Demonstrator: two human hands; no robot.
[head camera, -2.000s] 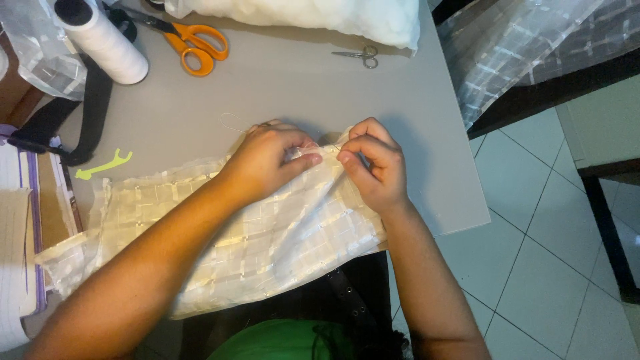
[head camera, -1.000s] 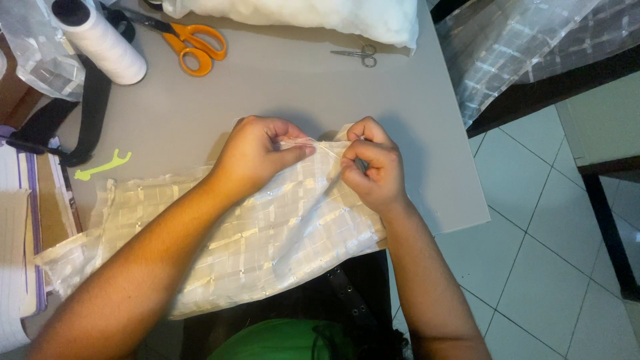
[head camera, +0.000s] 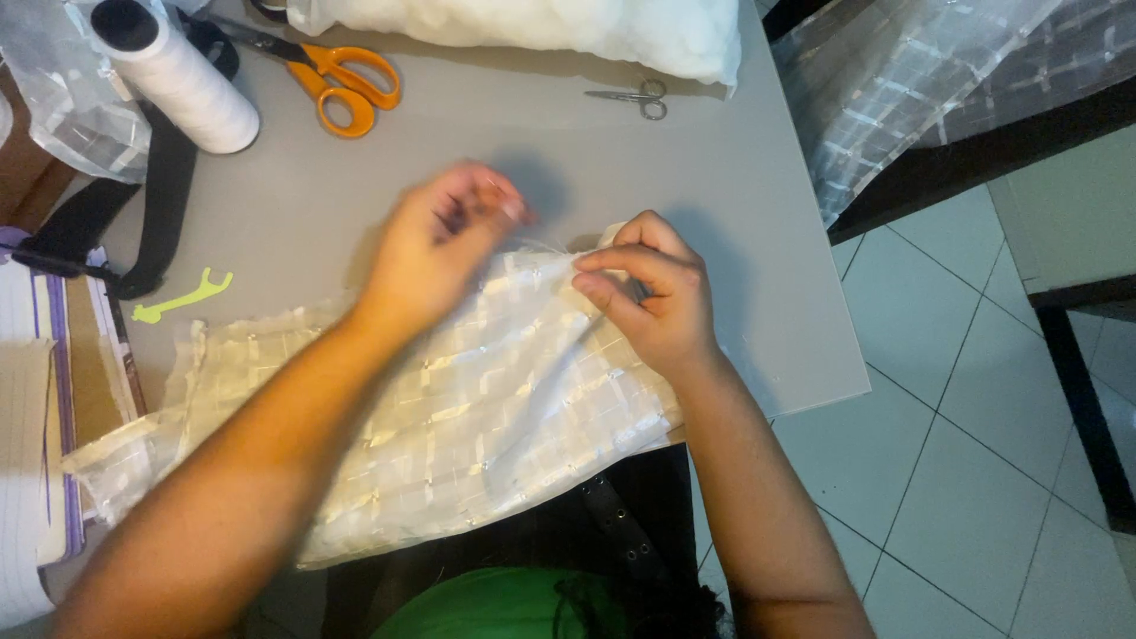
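A sheer white checked fabric piece (head camera: 497, 382) lies across the near part of the table and over the lap. My right hand (head camera: 657, 284) pinches its upper edge between thumb and fingers. Raised just above and left of that edge, my left hand (head camera: 453, 231) is blurred, its thumb and fingertips together; a thin thread seems to run from near them to the fabric edge by my right hand. Whether a needle is between the left fingertips cannot be made out.
Orange-handled scissors (head camera: 355, 84), a white thread spool (head camera: 191, 84) and small metal scissors (head camera: 643, 98) lie toward the back. A stuffed white bag (head camera: 550, 31) is behind. At left are a black strap (head camera: 164, 204), a yellow-green plastic piece (head camera: 186, 297) and notebooks (head camera: 53, 426).
My left hand has let go of the fabric edge and moved up and away from it. My right hand still pinches the edge at nearly the same place.
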